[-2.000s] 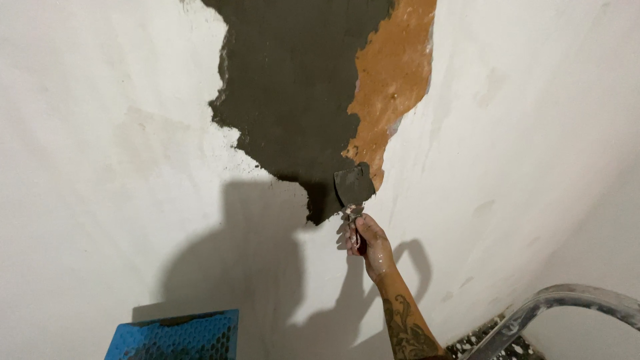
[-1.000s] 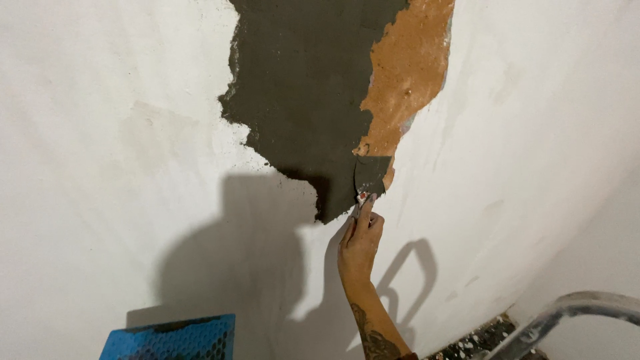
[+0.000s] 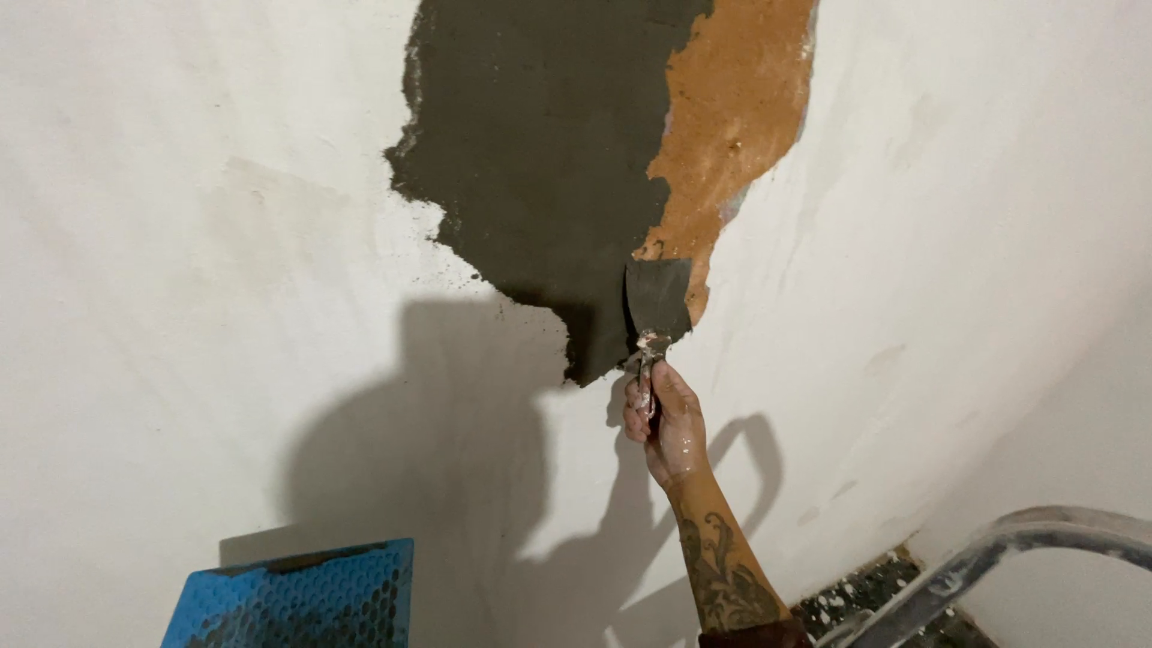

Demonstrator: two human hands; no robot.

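My right hand grips the handle of a putty knife, its blade flat against the wall at the lower tip of the repair patch. Dark grey mortar covers most of that patch. Along its right side runs a strip of bare orange-brown base, which meets the mortar in a ragged edge. Low at the left is a blue plastic hawk with a dimpled face, smeared with dark mortar. Whatever holds the hawk is out of frame, and my left hand does not show.
White painted wall surrounds the patch, with my shadow cast on it. A curved metal rail, splashed with paint, rises at the lower right. Behind it lies a strip of dark speckled floor. Another wall surface meets this one at the right.
The mortar reaches further over the orange-brown base near the lower tip than two seconds ago. My right hand has turned on the putty knife since one second ago, its thumb now showing.
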